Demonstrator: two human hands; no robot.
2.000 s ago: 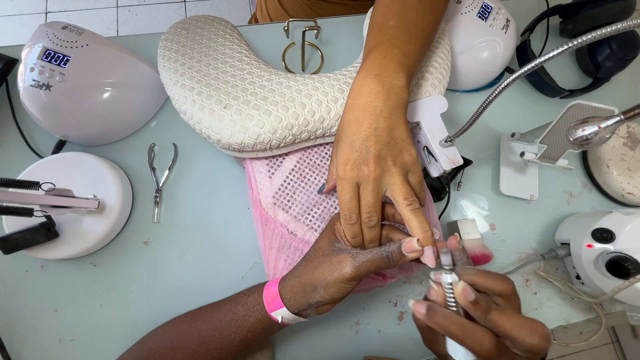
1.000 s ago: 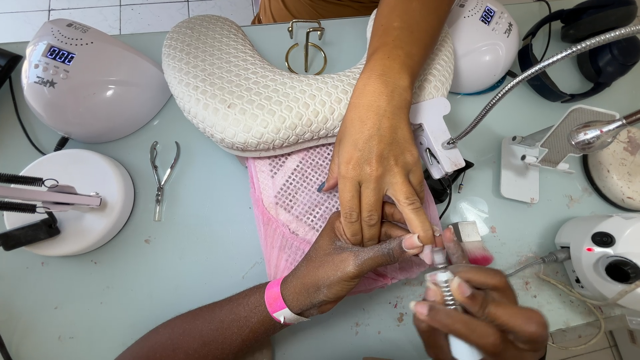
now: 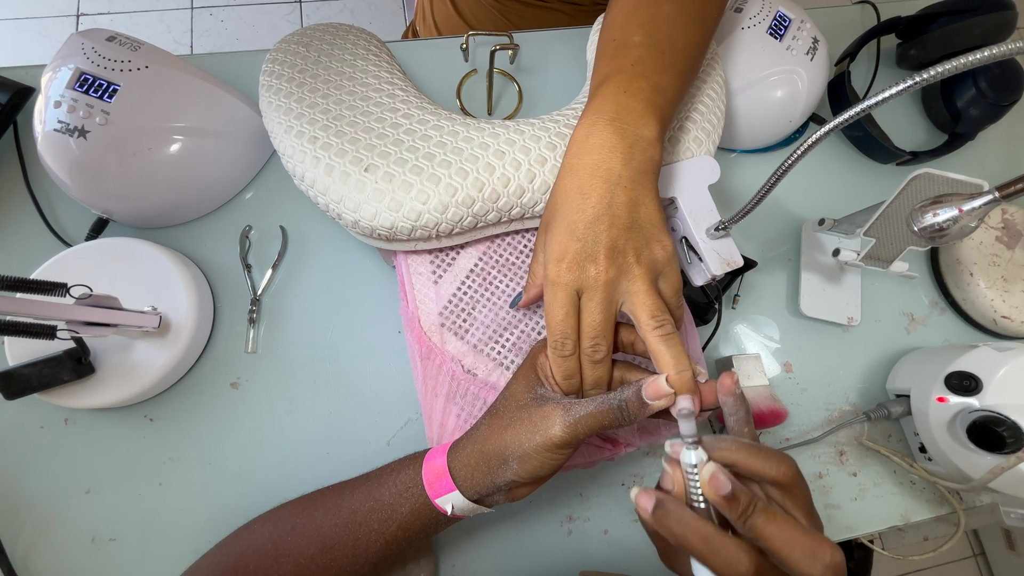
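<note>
My left hand [image 3: 552, 424], with a pink band at the wrist, grips a finger of another person's hand [image 3: 608, 264], thumb beside the fingertip. In my right hand [image 3: 744, 504] is an electric nail drill handpiece [image 3: 694, 480], its bit at the nail of that finger. The other person's hand lies palm down over a white cushioned armrest [image 3: 424, 152] and a dust collector's grille [image 3: 480, 304] under pink mesh cloth [image 3: 436, 376]. Right of the fingertips are a dust brush [image 3: 766, 406] with pink bristles and a light buffer block [image 3: 744, 370].
Cuticle nippers [image 3: 256, 292], a nail lamp [image 3: 152, 136] and a round white lamp base [image 3: 152, 344] stand left. At right are the drill's control unit [image 3: 960, 416] with its cord, a phone stand [image 3: 832, 272], headphones [image 3: 872, 120], a second nail lamp [image 3: 772, 72] and a flexible metal lamp neck [image 3: 848, 120].
</note>
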